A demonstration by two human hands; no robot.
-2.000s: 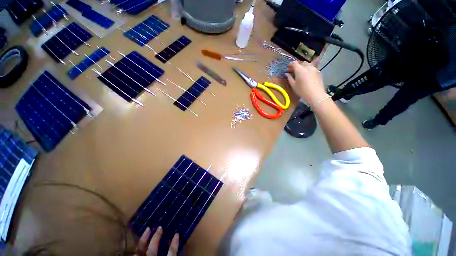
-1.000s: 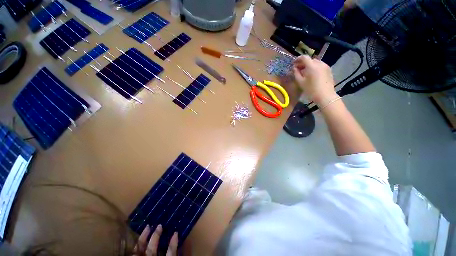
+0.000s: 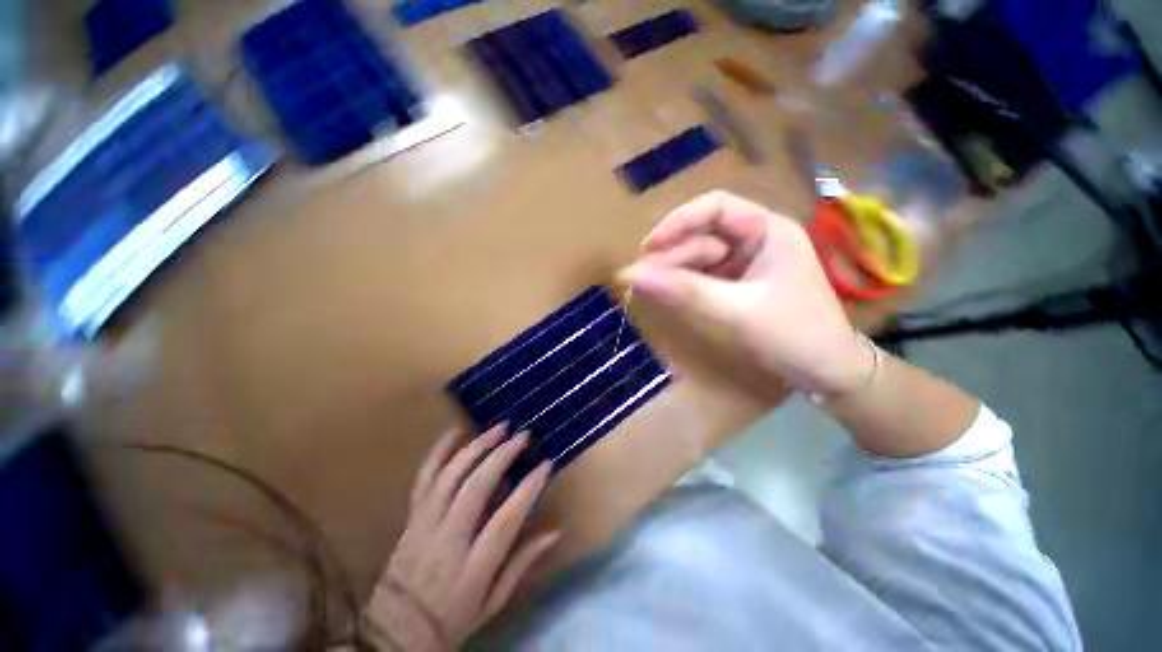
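A dark blue solar cell piece (image 3: pixel 573 369) with pale lines lies flat on the tan tabletop in front of me. My left hand (image 3: pixel 465 529) rests with spread fingers on its near left edge. My right hand (image 3: pixel 752 287) is above the cell's far right corner, thumb and fingertips pinched on a thin ribbon (image 3: pixel 621 334) that hangs down over the cell. The picture is blurred, so whether the ribbon touches the cell cannot be told.
Scissors (image 3: pixel 856 255) with red and yellow loops lie to the right. A narrow cell strip (image 3: pixel 669 158) and larger cells (image 3: pixel 542 66) lie beyond. A banded cell stack (image 3: pixel 140 191) is at left. A white bottle (image 3: pixel 860 41) and dark station (image 3: pixel 988 96) are far right.
My right hand has come back from the loose ribbon pile to above the cell with a thin ribbon. My left hand shows more fully on the cell. The view has shifted.
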